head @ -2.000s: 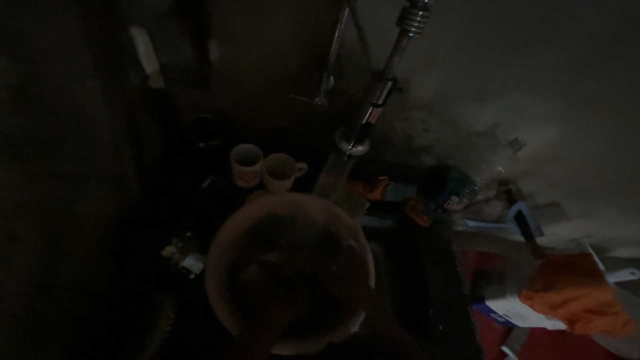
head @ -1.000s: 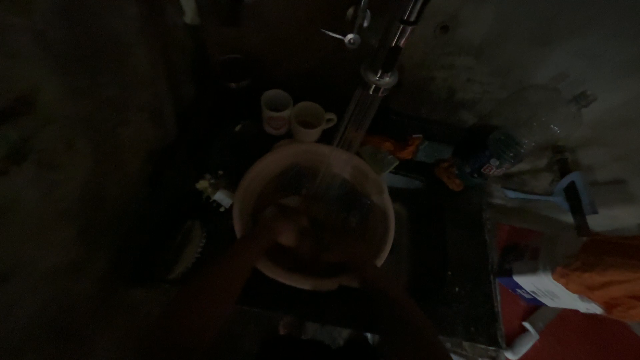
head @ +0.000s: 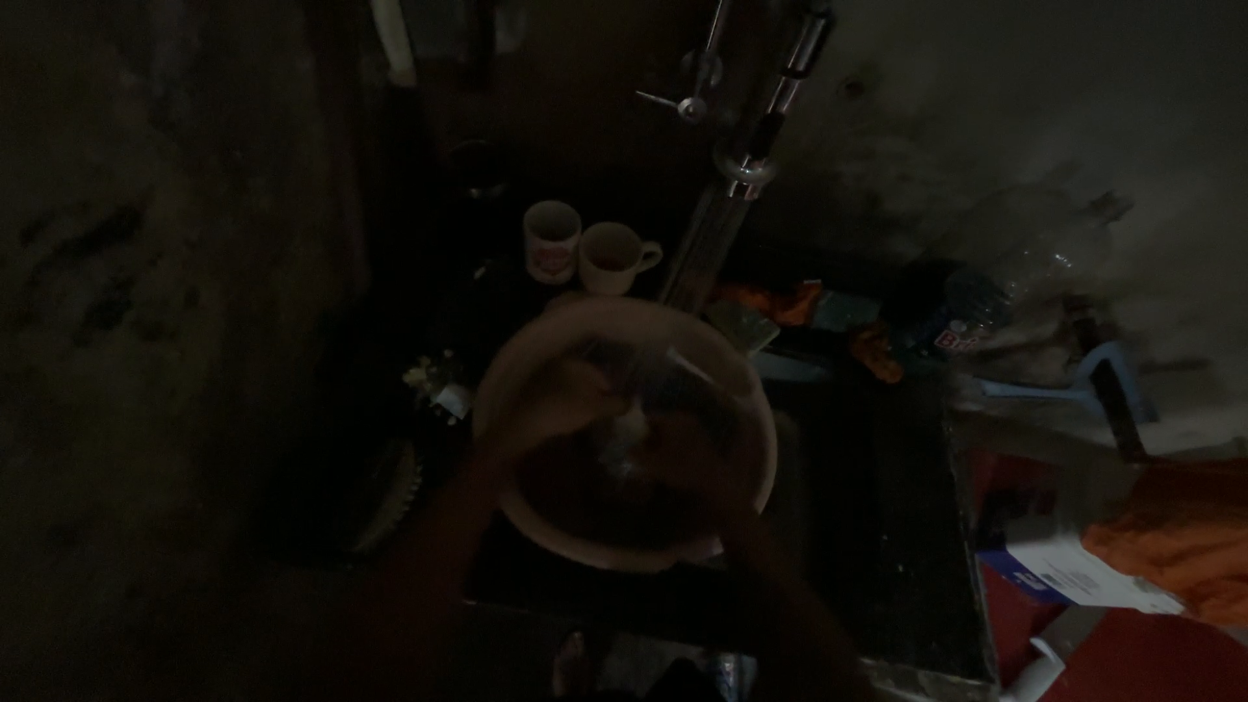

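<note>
In very dim light a round, pale-rimmed basin (head: 624,558) stands under a faucet (head: 749,168), and a stream of water (head: 700,249) falls into it. My left hand (head: 570,390) reaches in over the left of the basin. My right hand (head: 682,453) is inside it at the right, dark and hard to make out. Between the two hands is a small pale thing (head: 631,426) that I cannot name. Whether either hand grips it is too dark to tell.
Behind the basin stand a pale cup (head: 552,244) and a mug (head: 609,261). Orange cloth (head: 795,304) and a dark plastic bottle (head: 965,317) lie right of the faucet. A blue-handled brush or scraper (head: 1107,380) is farther right, above an orange cloth (head: 1180,536).
My hands show more plainly over and inside the basin than before, with a small pale thing between them. The view has shifted somewhat.
</note>
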